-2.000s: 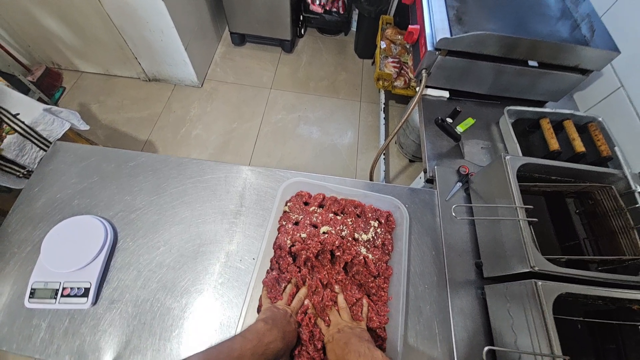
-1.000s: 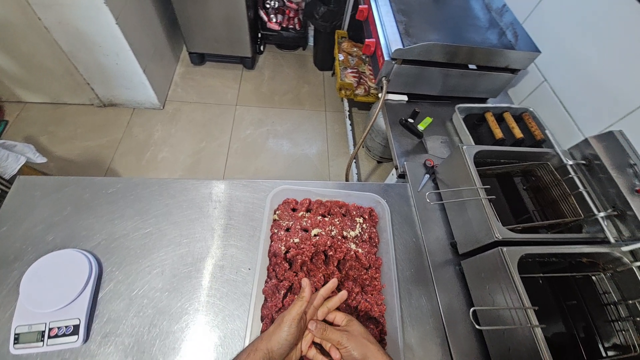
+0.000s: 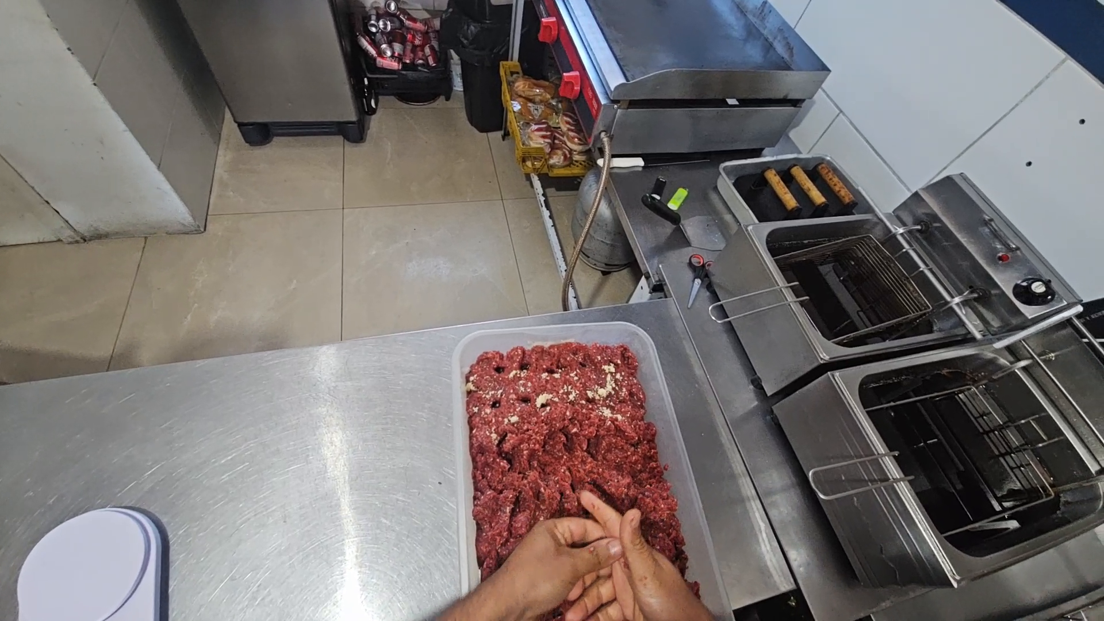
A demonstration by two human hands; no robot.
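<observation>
A translucent plastic tub [image 3: 668, 414] holds a thick layer of ground red meat [image 3: 561, 448]. Pale crumb-like bits lie over the upper part of the meat, and finger-sized dents mark its surface. Above the near end of the tub, my left hand [image 3: 552, 565] meets my right hand [image 3: 638, 569]. The left thumb touches the fingers of my right hand, whose fingers are partly spread. Small reddish bits cling to the skin. Whether a scrap of meat is pinched between the fingers cannot be told. The lower parts of both hands are cut off by the frame edge.
The tub stands on a steel table [image 3: 216, 466] with a white kitchen scale [image 3: 86, 565] at left. To the right are scissors [image 3: 697, 276], a scraper [image 3: 703, 233], a deep fryer [image 3: 862, 285] with wire baskets, and a tray of wooden-handled tools [image 3: 733, 185]. A griddle [image 3: 681, 43] stands farther back.
Two seconds ago both hands were pressed into the meat, apart from each other; now they are raised and touching. The view has shifted, with the scale now lower at left.
</observation>
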